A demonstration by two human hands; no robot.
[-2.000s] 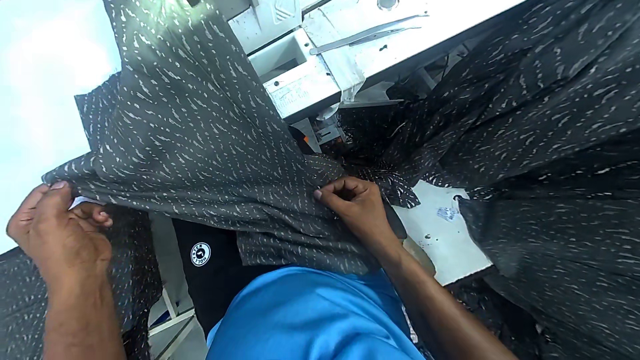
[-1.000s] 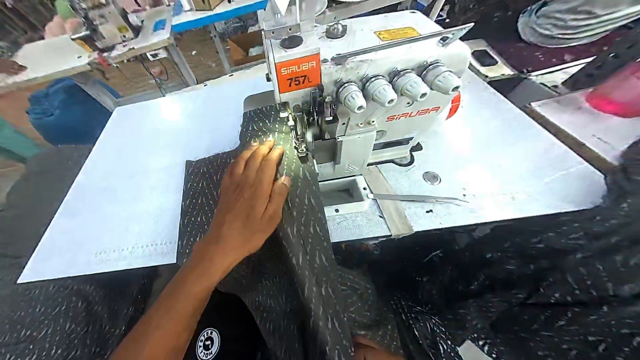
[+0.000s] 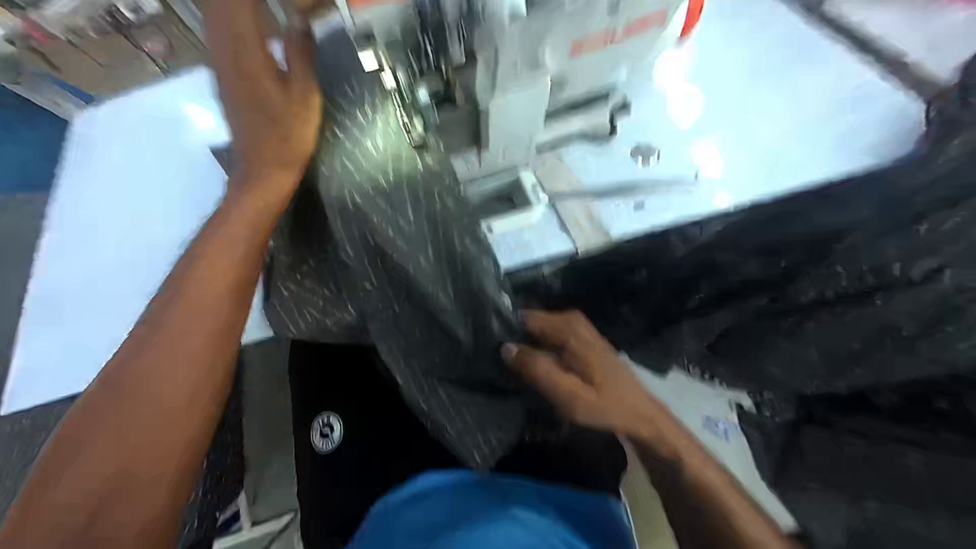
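Dark fabric with small light flecks (image 3: 412, 259) runs from under the presser foot of a white overlock sewing machine (image 3: 526, 99) down over my lap. My left hand (image 3: 267, 99) is at the upper left, beside the presser foot and against the fabric's left side; blur hides whether its fingers grip anything. My right hand (image 3: 572, 366) pinches the fabric's right edge between thumb and fingers, below the table's front edge. The machine's lamp lights the cloth near the needle area.
Metal tweezers (image 3: 625, 187) lie on the white machine table (image 3: 762, 114), right of a small open slot. More dark fabric (image 3: 762, 290) drapes along the table's right front. A white sheet-like surface (image 3: 122, 229) extends at the left. A pale piece with blue marks (image 3: 713, 427) lies at lower right.
My left hand has moved from on top of the fabric by the presser foot to farther up and left. My right hand, mostly out of view one second ago, now shows on the fabric.
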